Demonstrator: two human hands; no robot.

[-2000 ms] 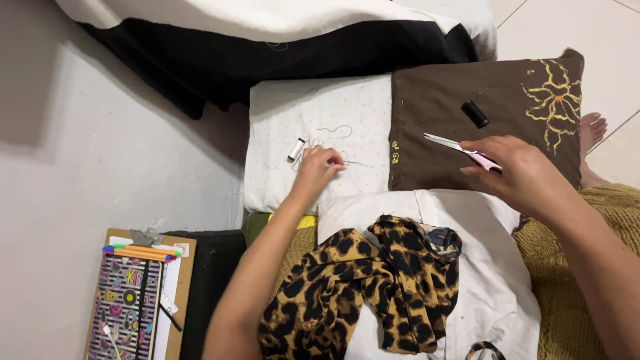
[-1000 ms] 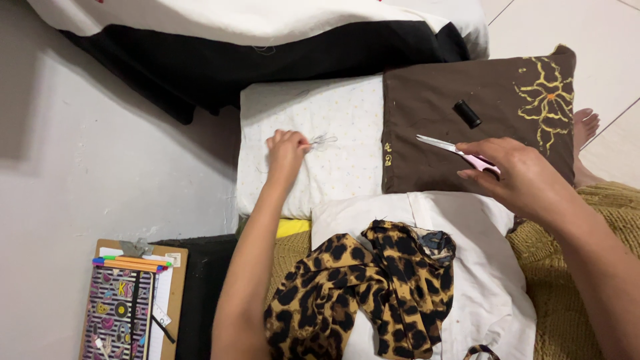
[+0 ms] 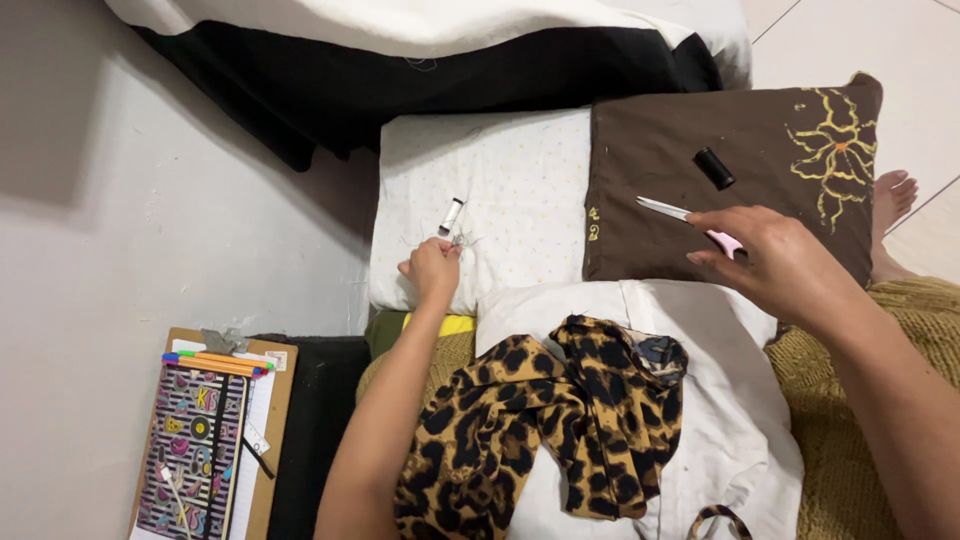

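Note:
My left hand (image 3: 433, 271) pinches a small tangle of dark thread (image 3: 459, 240) over the white dotted cushion (image 3: 517, 180). Just beyond its fingertips lies a white spool with black ends (image 3: 451, 216). My right hand (image 3: 772, 255) holds scissors with pink handles (image 3: 664, 208) above the brown cushion (image 3: 645, 150), their blades pointing left and looking nearly closed. A black thread spool (image 3: 713, 168) rests on that cushion, beyond the scissors. Leopard-print fabric (image 3: 487, 420) lies crumpled on white cloth (image 3: 720, 420) across the lap.
At lower left, a clipboard (image 3: 283, 397) carries a patterned notebook (image 3: 187, 442) and several pens (image 3: 217, 364). Black and white fabric (image 3: 487, 75) hangs along the far side, with a pale wall at left. A bare foot (image 3: 892, 199) shows at right.
My left hand has moved toward me on the white cushion, still with thread at its fingertips. The white spool, out of sight one second ago, shows again. My right hand keeps the scissors in much the same place.

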